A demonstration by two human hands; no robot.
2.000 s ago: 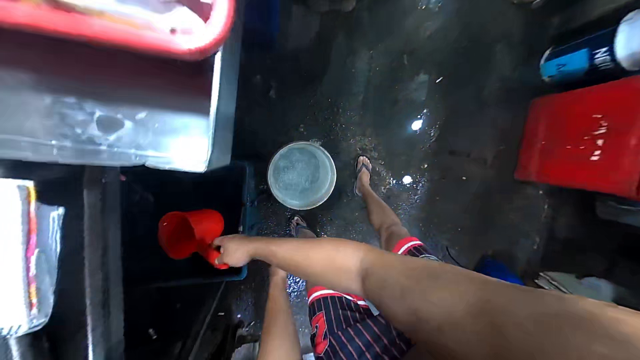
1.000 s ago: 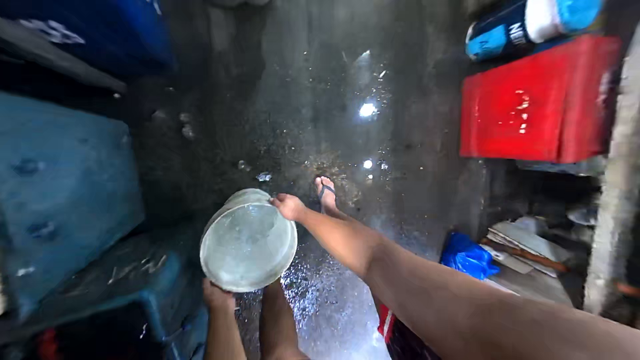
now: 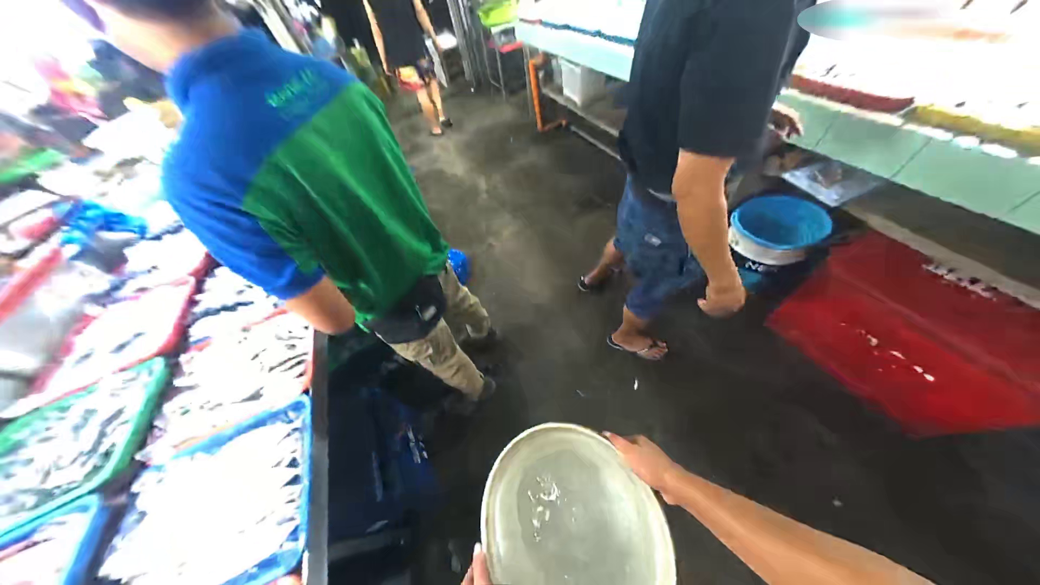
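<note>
A round, pale tub [image 3: 577,520] with water in it is held between my two hands at the bottom of the view. My right hand [image 3: 646,465] grips its rim at the upper right, the forearm reaching in from the lower right corner. Only the fingers of my left hand [image 3: 478,569] show, against the tub's lower left side; the rest is cut off by the frame edge. The tub's base is hidden.
A person in a blue and green shirt [image 3: 325,179] stands at left beside trays of fish [image 3: 305,455]. Another in dark clothes [image 3: 691,97] stands ahead right, near a blue-rimmed bucket [image 3: 780,223] and a red box [image 3: 918,333]. A third person [image 3: 406,49] is farther off.
Two seconds ago a hand held a red dipper and the tub stood on the floor; now both my hands hold the tub. The view has swung up, showing people and fish trays.
</note>
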